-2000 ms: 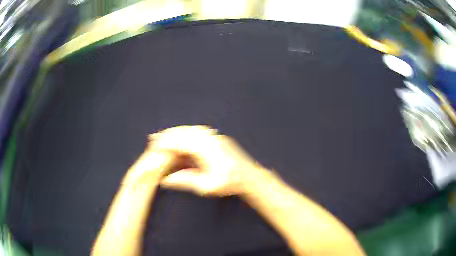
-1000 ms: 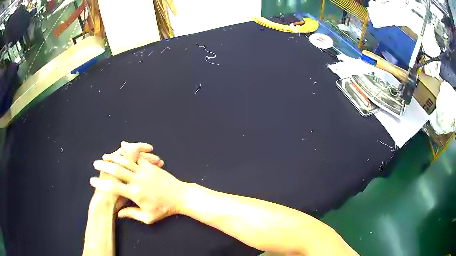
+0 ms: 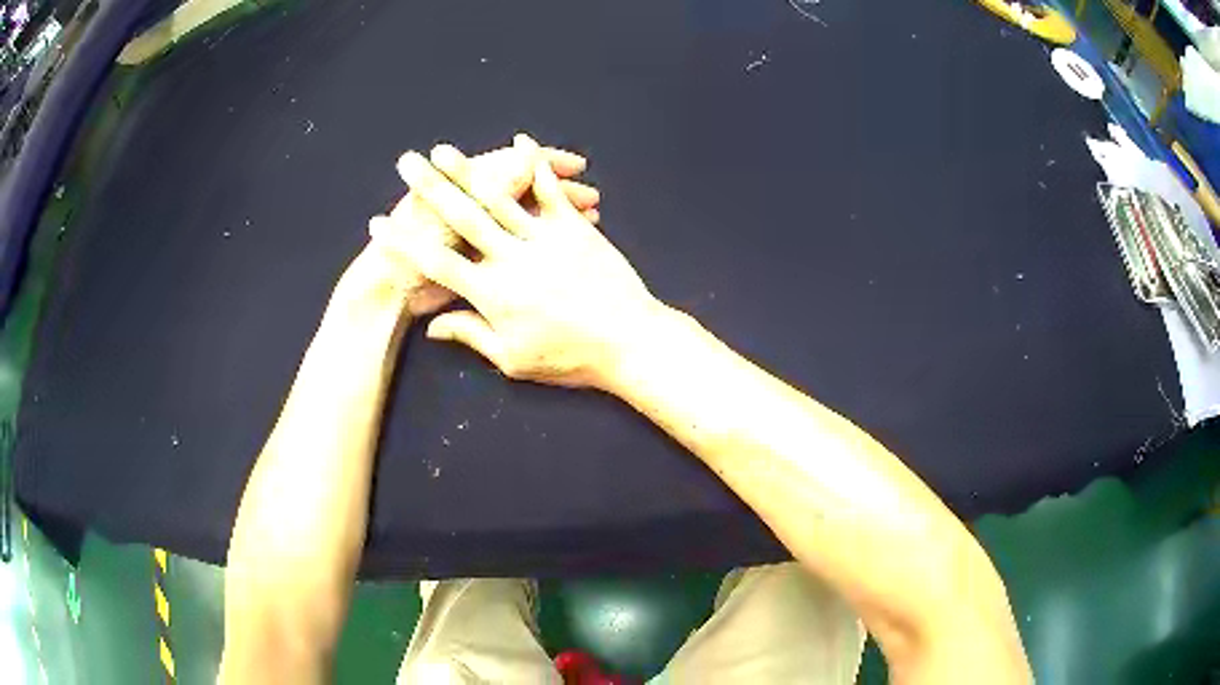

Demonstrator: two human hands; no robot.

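Note:
A dark navy or black cloth [image 3: 803, 241] covers the table, with small pale threads and specks scattered on it. My right hand [image 3: 542, 288] lies across the back of my left hand [image 3: 435, 228], palm down, with its fingers spread apart. My left hand is partly hidden beneath it; some of its fingertips show past the right hand. Both hands are bare, over the left-centre of the cloth, and I see no garment or tool in them. Whether anything is under the left palm is hidden.
At the right edge are a shallow metal tray with small tools [image 3: 1137, 241], white paper [image 3: 1188, 359], a white ring [image 3: 1077, 74] and a yellow curved strip [image 3: 1030, 19]. A dark padded bar [image 3: 67, 121] runs along the upper left. My legs [image 3: 475, 636] show below the table edge.
The view has tilted down, showing the near table edge and my legs. My hands remain stacked, right over left, with the right fingers spread. They appear farther up and right in the picture.

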